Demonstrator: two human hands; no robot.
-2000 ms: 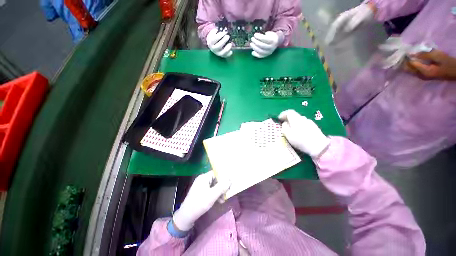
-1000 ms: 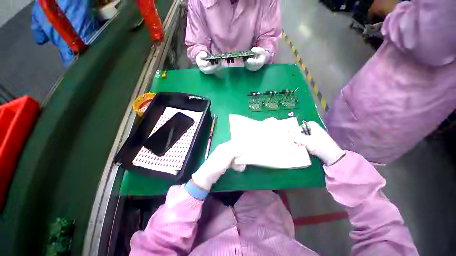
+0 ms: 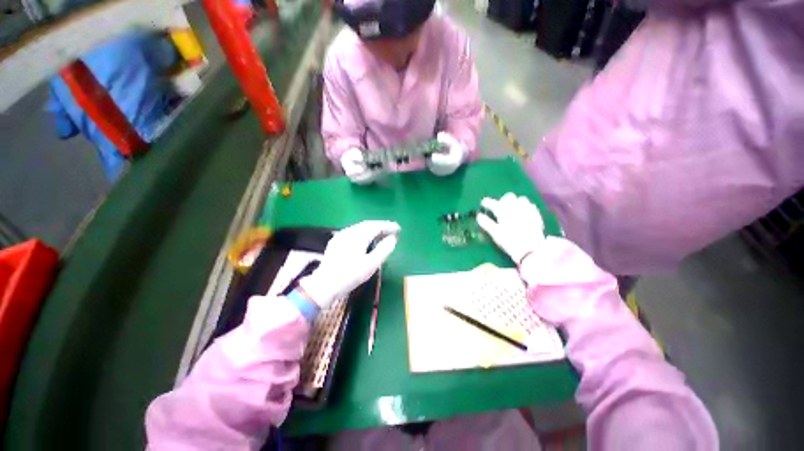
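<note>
My right hand (image 3: 514,227), in a white glove, is over the right part of a green circuit board panel (image 3: 457,231) on the green table and hides that part. Its fingertips are at the board; I cannot tell if they grip it. My left hand (image 3: 351,262), white-gloved with a blue band at the cuff, is above the right edge of the black tray, fingers slightly bent, with nothing seen in it. A white record sheet (image 3: 432,330) with a printed grid lies flat, with a dark thin stick (image 3: 484,328) and yellow paper bits on it.
The black tray (image 3: 236,280) holds a label sheet (image 3: 323,351). A thin reddish pen (image 3: 375,317) lies beside it. A yellow ring (image 3: 249,248) is at the tray's far-left corner. A person opposite holds another board (image 3: 401,157). The conveyor (image 3: 132,264) and a red bin (image 3: 26,295) are left; another person stands right.
Both hands have let go of the papers, which now lie flat. My right hand has moved forward to the board; my left hand has moved left and forward over the tray.
</note>
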